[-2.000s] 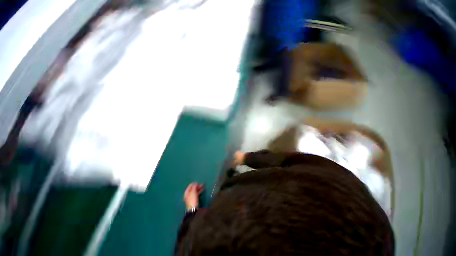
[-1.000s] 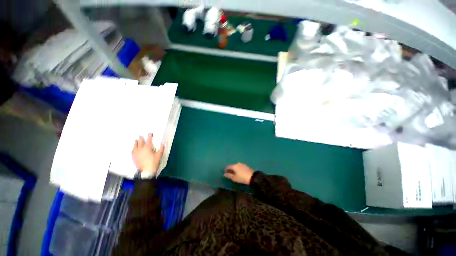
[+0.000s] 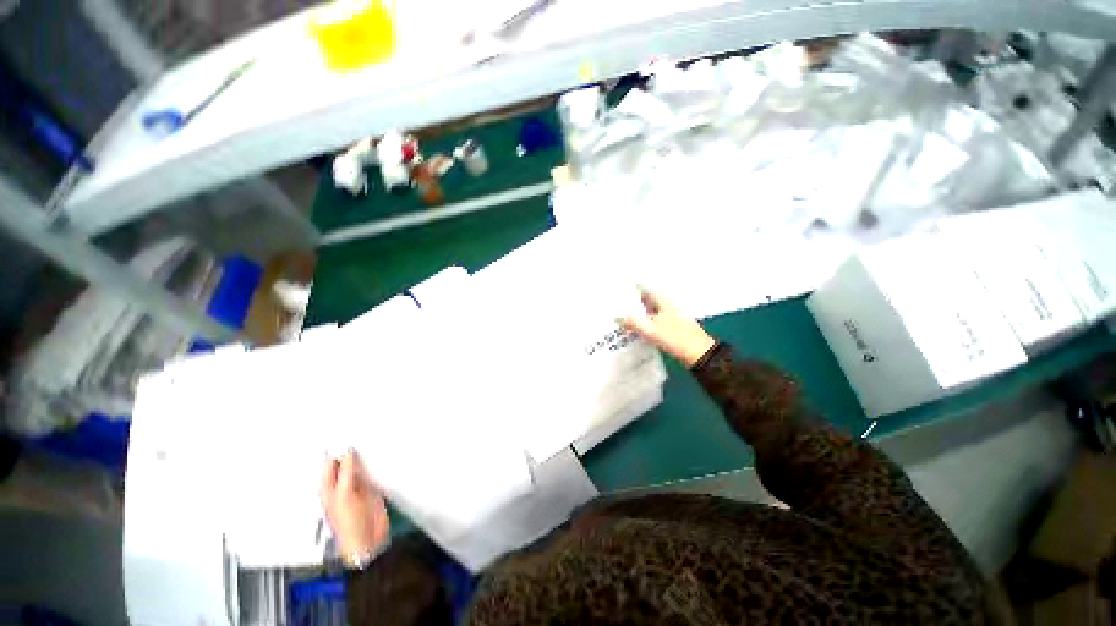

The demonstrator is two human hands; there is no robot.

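Observation:
A white carton blank [image 3: 477,355] lies unfolded across the green bench top in front of me, with small dark print near its right end. My right hand [image 3: 667,328] is on its right end by the print, thumb and fingers at the card edge. My left hand [image 3: 355,508] is at the blank's left front edge. The blank stack [image 3: 178,489] is at the left, glaring white, so its border with the blank is hard to tell. Front flaps of card hang towards my body.
Finished white cartons [image 3: 906,324] stand at the right. Plastic bags [image 3: 857,135] are heaped behind. Small white and orange items [image 3: 398,163] lie on the back strip. The white shelf [image 3: 459,80] overhangs, holding blue-handled scissors [image 3: 163,120] and a yellow item [image 3: 355,34].
A carton blank now lies over the bench between the stack and the middle. My right hand has moved right and away from my body, onto the card. The view has shifted, showing the upper shelf.

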